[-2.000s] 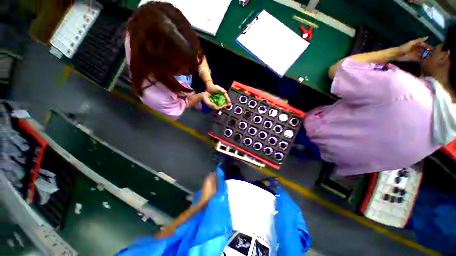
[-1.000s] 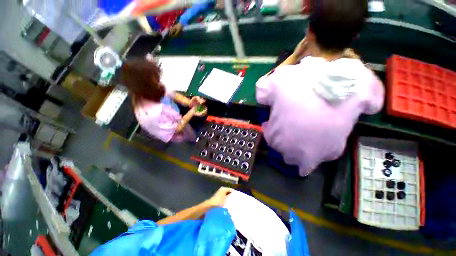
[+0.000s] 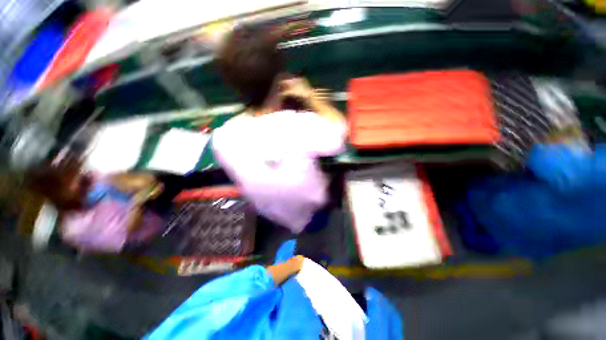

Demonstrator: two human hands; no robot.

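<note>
My left hand [image 3: 286, 269] is at my chest, at the edge of my open blue smock and white shirt. It is small and blurred, and I cannot tell whether its fingers grip the cloth. My right hand is not in view. The black foam compartment tray [image 3: 214, 229] with rows of round parts and red-orange edges is ahead to the left, blurred. A white tray [image 3: 393, 249] with several small black parts on it is ahead to the right, with a red edge along its right side.
Two people in pink sit ahead, left and centre, and one in blue at the right. A red-orange plastic tray [image 3: 422, 109] lies on the bench beyond. White sheets [image 3: 179, 150] lie on the left bench. A yellow line [image 3: 492, 269] crosses the floor.
My view has swung to the right, so the foam tray and the people in pink appear further left. The person in blue has come into view. My left hand stays at my chest.
</note>
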